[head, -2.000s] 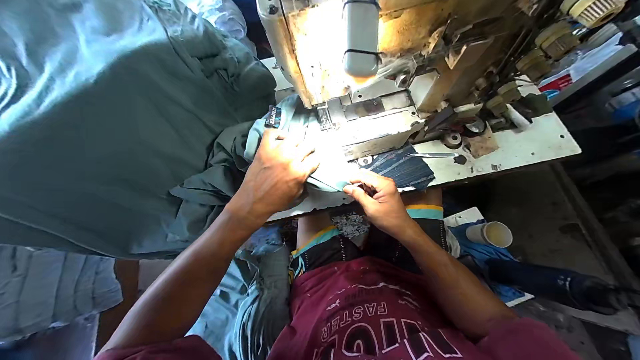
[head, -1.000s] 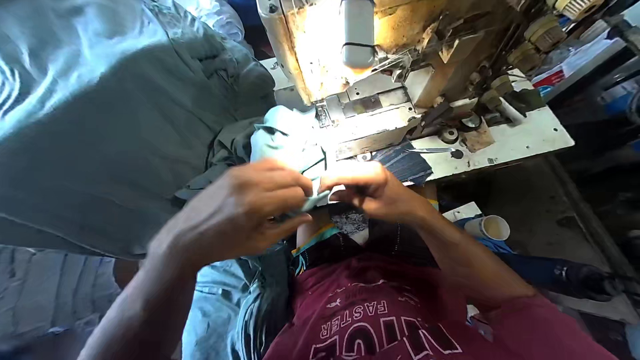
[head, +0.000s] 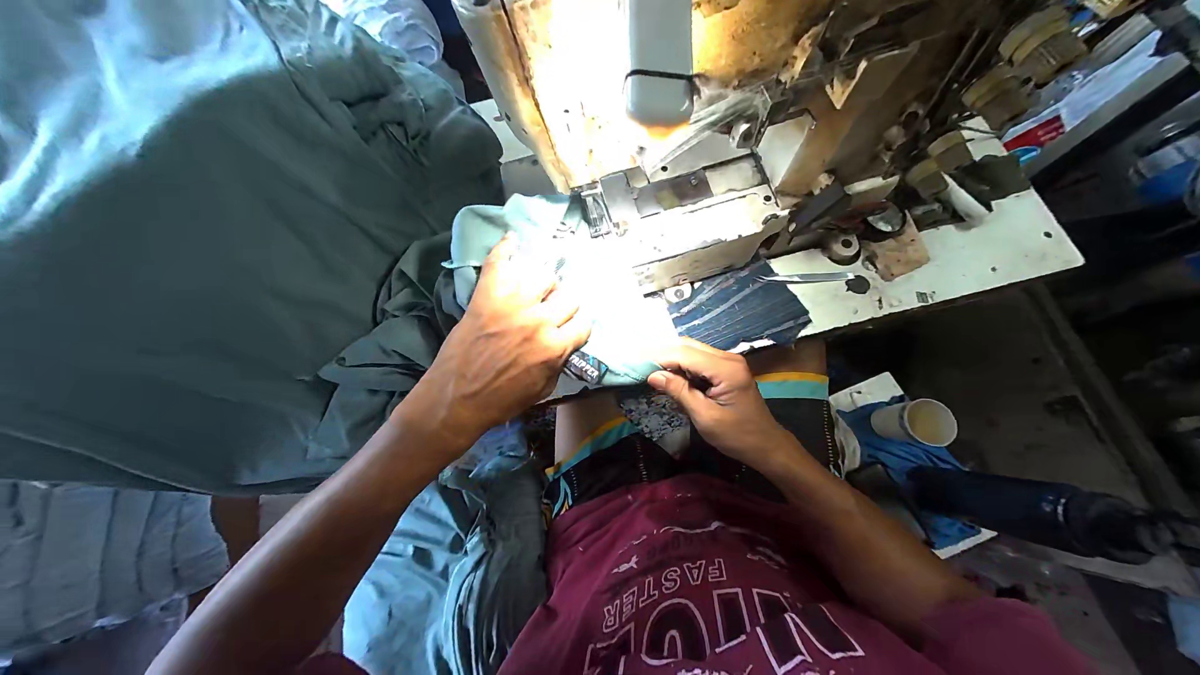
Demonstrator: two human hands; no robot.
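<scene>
A pale green garment piece point(head: 483, 234) lies in front of the needle area of an industrial sewing machine point(head: 703, 202), partly washed out by glare. My left hand point(head: 520, 323) rests on this fabric, fingers bent over it near the presser foot point(head: 597, 211). Beside its fingertips a small dark woven label point(head: 586, 367) with writing shows on the cloth. My right hand point(head: 708, 380) pinches the near right edge of the same piece between thumb and fingers. What lies under the left palm is hidden.
Grey-green fabric point(head: 234, 281) is heaped at the left. Metal tweezers point(head: 808, 277) and a dark striped cloth scrap point(head: 741, 305) lie on the white machine table point(head: 1003, 258). A cup point(head: 914, 423) stands at the lower right; more garments point(head: 412, 572) hang by my lap.
My left hand has moved forward onto the cloth from nearer my lap. The label now shows near the front edge; two seconds ago a label was beyond my left hand.
</scene>
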